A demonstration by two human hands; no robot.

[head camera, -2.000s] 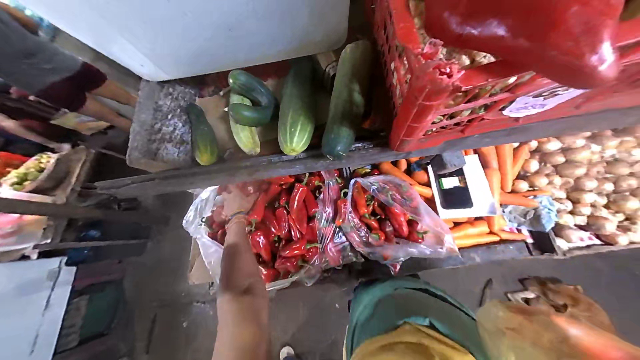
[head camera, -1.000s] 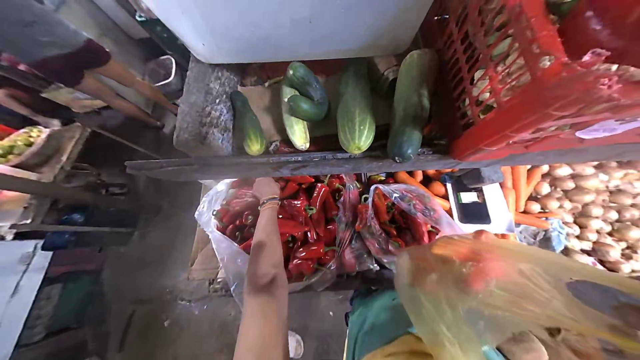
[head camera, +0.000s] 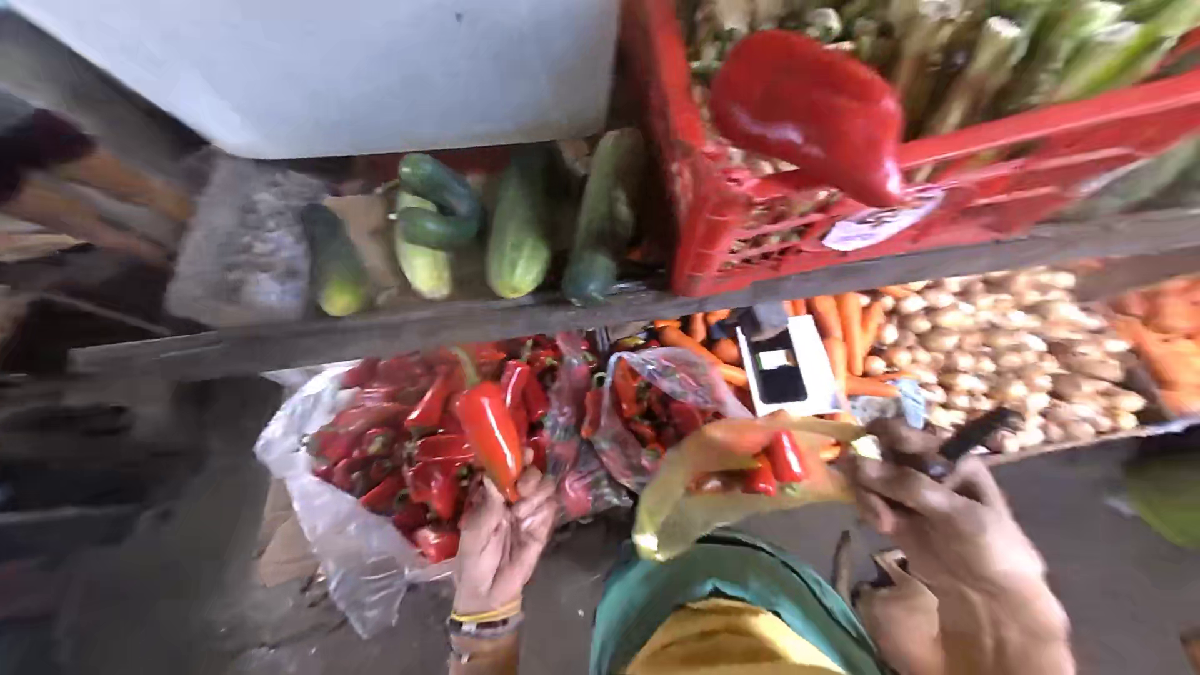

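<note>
My left hand [head camera: 506, 539], with bands at its wrist, grips a long red pepper [head camera: 489, 436] by its lower tip, stem end up. Behind it lies a clear plastic bag [head camera: 328, 553] heaped with red peppers [head camera: 384, 441]. My right hand [head camera: 937, 506] holds a thin yellow plastic bag [head camera: 722, 516] by its edge, and red peppers [head camera: 783, 459] show inside. A dark object [head camera: 980, 433] sticks out by the right fingers; its kind is unclear. A second clear bag [head camera: 647, 403] of red peppers sits between the hands.
A wooden shelf edge [head camera: 422, 323] crosses above the peppers, bearing cucumbers [head camera: 520, 234], a red crate [head camera: 1012, 164] and a white box [head camera: 375, 75]. A large red pepper [head camera: 806, 112] is at the crate. Below are a scale [head camera: 792, 370], carrots [head camera: 848, 328] and pale root vegetables [head camera: 1012, 347]. A person's legs [head camera: 84, 187] are at left.
My left hand was in the heap of red peppers; now it is nearer me with one pepper in its fingers. The yellow bag has moved from the lower right to between my hands.
</note>
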